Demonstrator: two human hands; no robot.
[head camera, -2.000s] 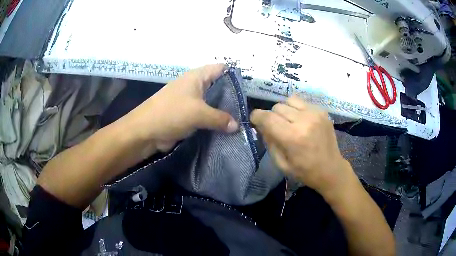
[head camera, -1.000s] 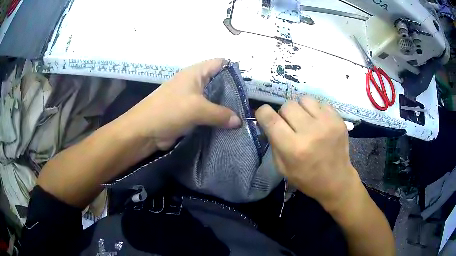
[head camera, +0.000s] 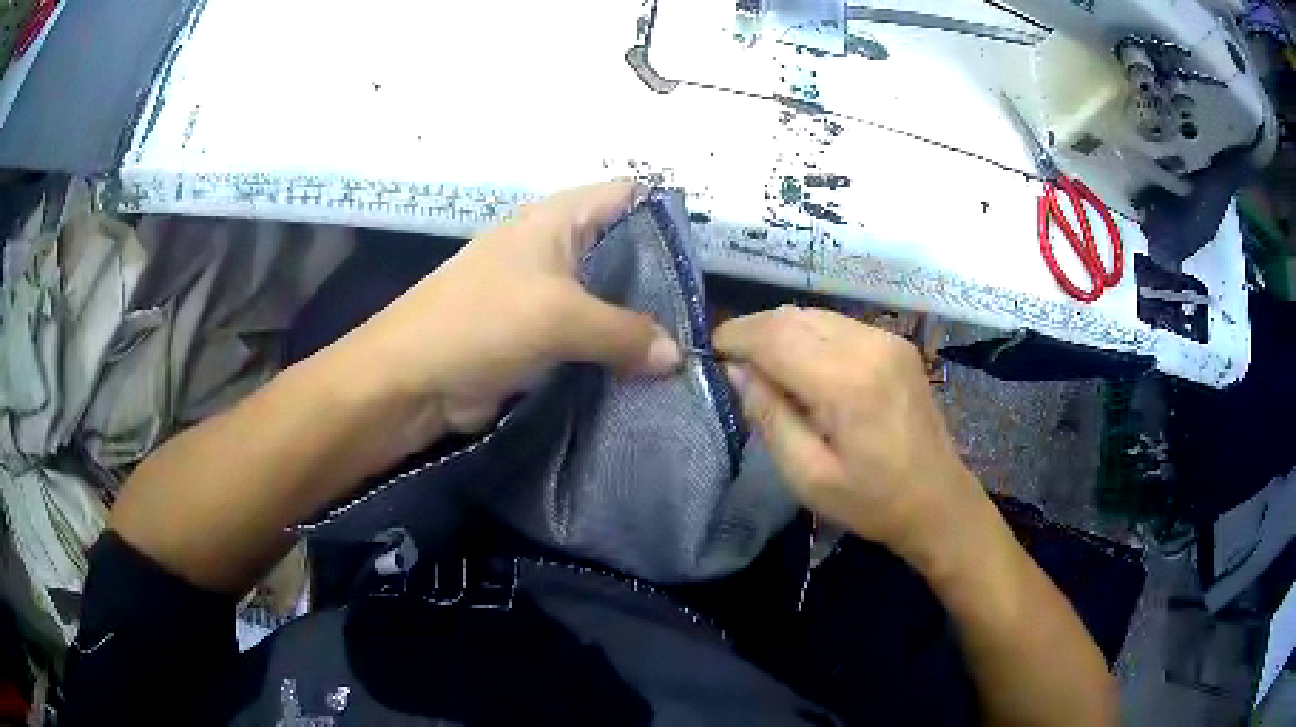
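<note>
My left hand (head camera: 547, 305) grips the dark garment piece (head camera: 625, 455), its thumb lying on the grey, finely striped face beside the raised seam edge (head camera: 697, 320). My right hand (head camera: 846, 412) is closed just right of this seam. A thin point, seemingly of an awl (head camera: 704, 354), sticks out from its thumb and index fingertips and touches the seam near my left thumb. The handle is hidden in my fist. The piece hangs over my lap, below the table edge.
The worn white machine table (head camera: 427, 114) has a ruler strip along its near edge. Red-handled scissors (head camera: 1080, 239) lie at right, beside the sewing machine (head camera: 1158, 85). Crumpled beige-grey fabric (head camera: 85, 341) hangs at left, below grey fabric (head camera: 100, 71) on the table.
My right hand has turned and drawn lower; the awl's white handle end, visible a second ago, no longer shows. My left hand and the garment piece have hardly moved.
</note>
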